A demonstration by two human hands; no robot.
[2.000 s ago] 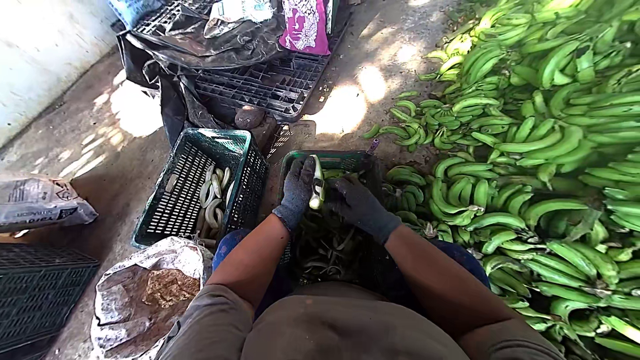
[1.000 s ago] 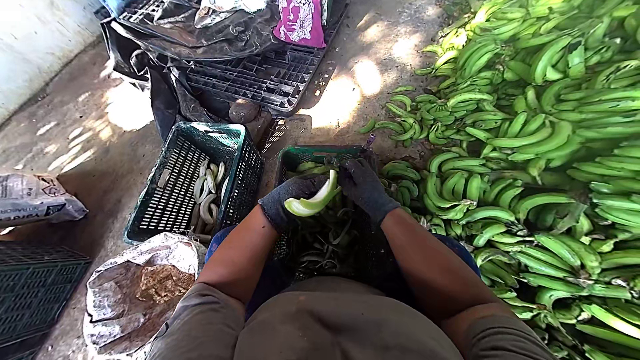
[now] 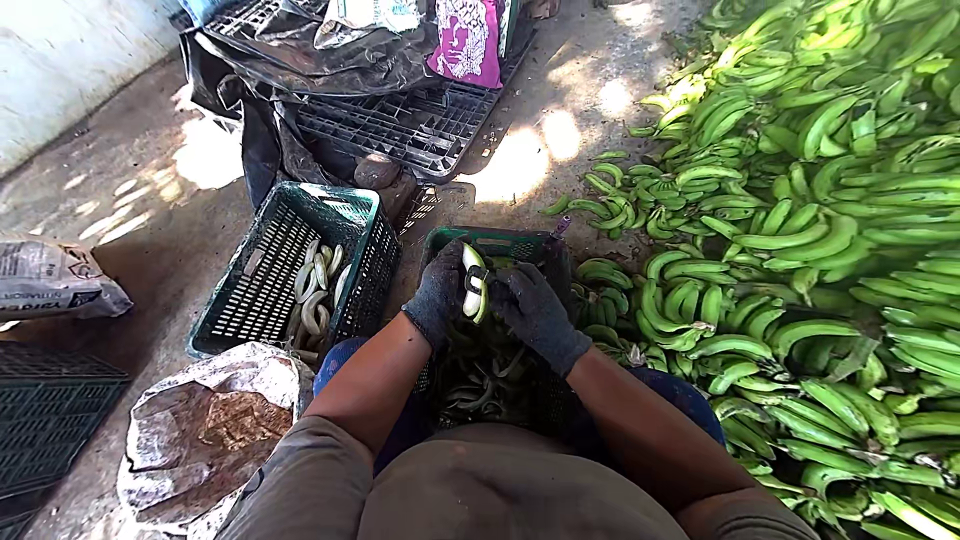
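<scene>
In a dark glove, my left hand [image 3: 442,292] is closed around a partly peeled green plantain [image 3: 472,281], whose pale flesh and strips of green skin face up. My right hand [image 3: 534,307], also gloved, is at the plantain's right side with its fingers bent; whether it grips the peel or a small tool cannot be told. Both hands are above a green plastic crate [image 3: 487,238] between my knees, with dark peels [image 3: 480,386] inside. Peeled plantains [image 3: 319,277] lie along the right side of another green crate [image 3: 251,259] to the left.
A large heap of green plantains [image 3: 802,240] covers the floor at right. An open sack [image 3: 247,420] with brown material stands at lower left, near a dark crate [image 3: 56,420] and a printed bag [image 3: 56,277]. Black plastic pallets [image 3: 405,127] with sheeting and bags lie ahead.
A second ago the plantain lay slanted, with a long pale face showing; now it is more upright in my left hand. My right hand has come down beside it.
</scene>
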